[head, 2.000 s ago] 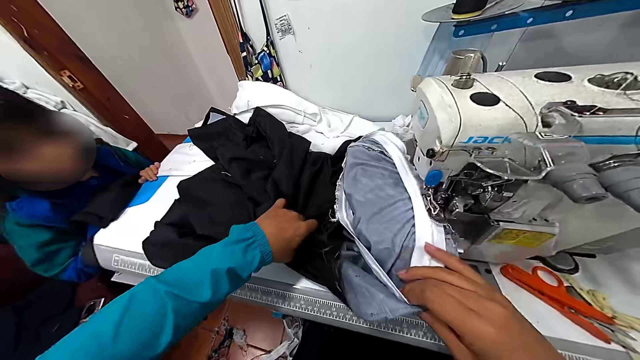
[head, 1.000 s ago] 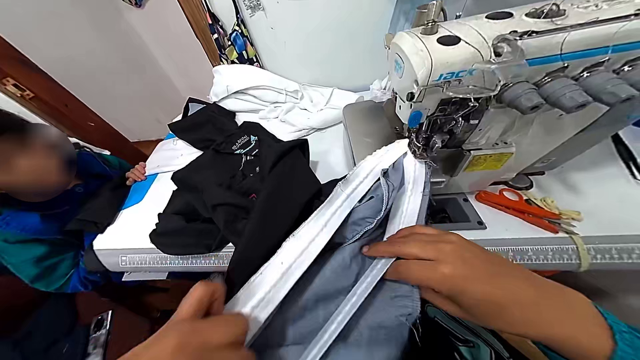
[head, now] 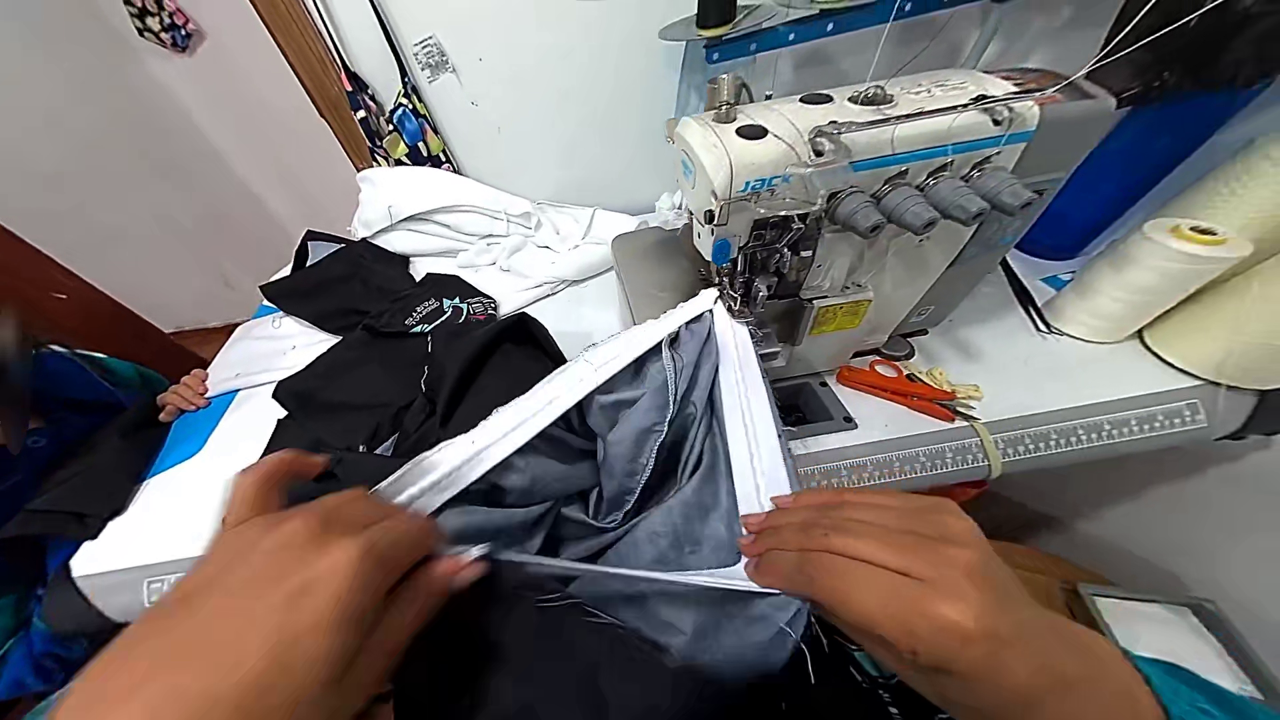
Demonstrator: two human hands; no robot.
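A dark grey garment (head: 640,470) with a white band (head: 560,385) along its opening is stretched into a rough triangle. One corner of the band lies at the needle and presser foot area of a white Jack overlock sewing machine (head: 860,130). My left hand (head: 340,570), slightly blurred, pinches the band at the lower left corner. My right hand (head: 880,570) holds the band at the lower right corner, its fingertips on the white strip. Black cloth hangs below the band, with loose threads on it. Left of the band lies a black garment (head: 350,390) with a printed design.
Orange-handled thread snips (head: 900,390) lie right of the machine's needle plate, above a ruler strip (head: 1100,430) on the table edge. White cloth (head: 500,230) is heaped behind. Thread cones (head: 1150,280) stand at the right. Another person's hand (head: 183,395) rests at the table's left edge.
The white band, earlier bunched beside the machine, is now spread wide between my hands and the needle area. My left hand has moved from the black cloth to the band. The view has shifted right.
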